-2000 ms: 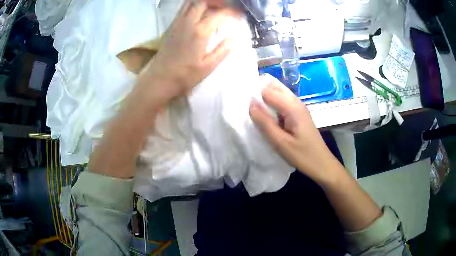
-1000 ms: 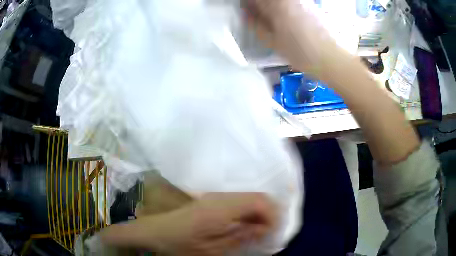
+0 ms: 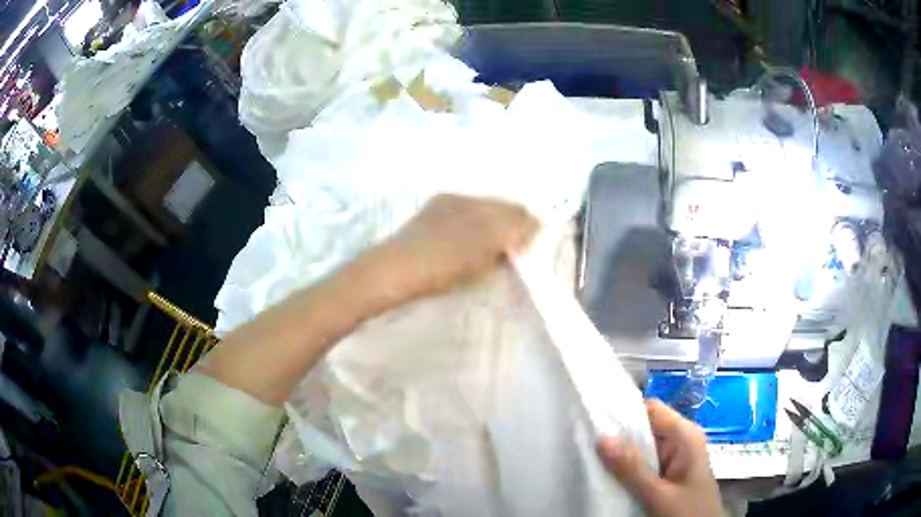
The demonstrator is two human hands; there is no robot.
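Observation:
A white garment panel (image 3: 485, 353) is stretched between my hands in front of the sewing machine (image 3: 768, 202). My left hand (image 3: 475, 242) is closed on the panel's upper edge, left of the machine's grey plate. My right hand (image 3: 661, 459) pinches the same edge lower down, beside the blue tray (image 3: 742, 404); it is partly cut off by the bottom of the picture. The edge runs straight between the two hands. The needle area is washed out by the lamp and cannot be made out.
More white garments (image 3: 343, 61) are heaped behind and left of the panel. Green-handled snips (image 3: 816, 428), a printed label (image 3: 856, 384) and a dark phone (image 3: 897, 394) lie right of the tray. A yellow wire rack (image 3: 177, 348) stands at the left.
The view has lifted to show the whole machine. My left hand has moved up onto the edge, and my right hand has come down to the panel's lower right. The panel is now spread out.

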